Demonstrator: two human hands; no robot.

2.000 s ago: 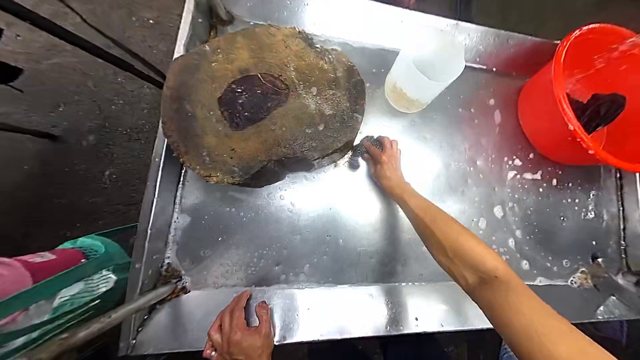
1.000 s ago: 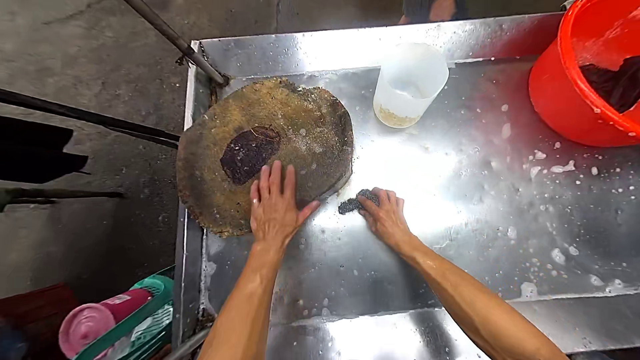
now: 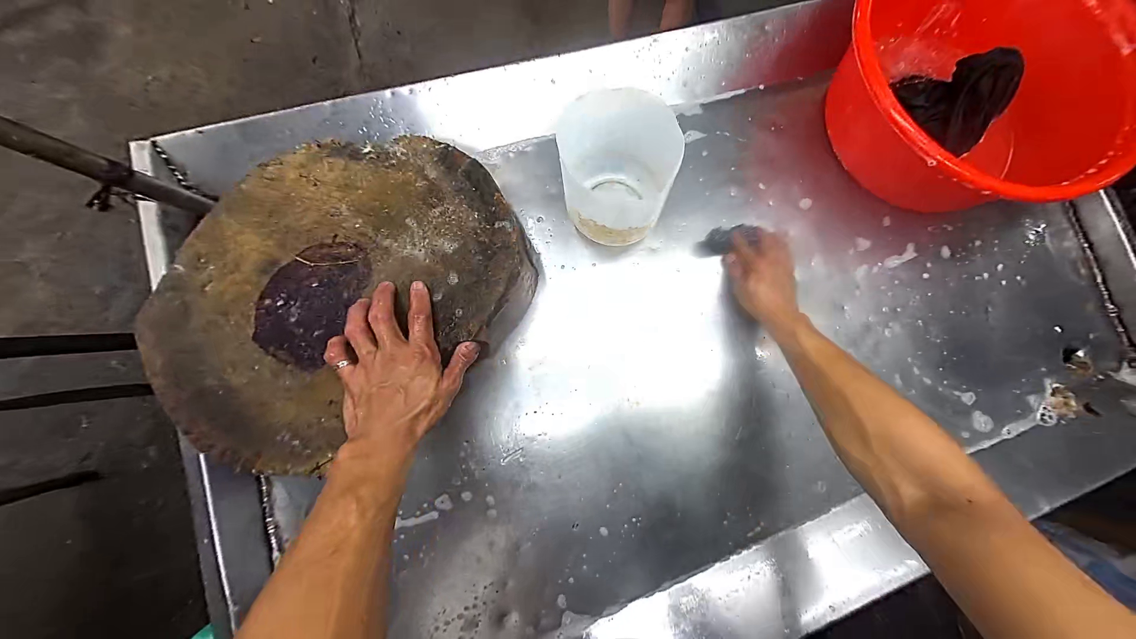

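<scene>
My left hand (image 3: 390, 368) rests with spread fingers on a round wooden chopping block (image 3: 355, 204), beside the dark purple patch on its top. My right hand (image 3: 761, 277) holds a dark scouring pad (image 3: 729, 240) against the wet stainless steel table (image 3: 621, 444). Just left of the pad stands a translucent plastic container (image 3: 619, 160) with a little cloudy matter at its bottom. A red plastic bucket (image 3: 914, 164) is farther to the right, with a dark wet cloth (image 3: 963, 99) in it.
Raised metal rims (image 3: 444, 102) border the table. Dark bars (image 3: 80, 160) reach its left side. Bits of debris (image 3: 1065, 401) and suds lie near the right end. Part of another person (image 3: 648, 13) shows beyond the far rim.
My left hand has come from the near rim onto the block. My right hand has moved the pad away from the block, to the right of the container. The view has shifted.
</scene>
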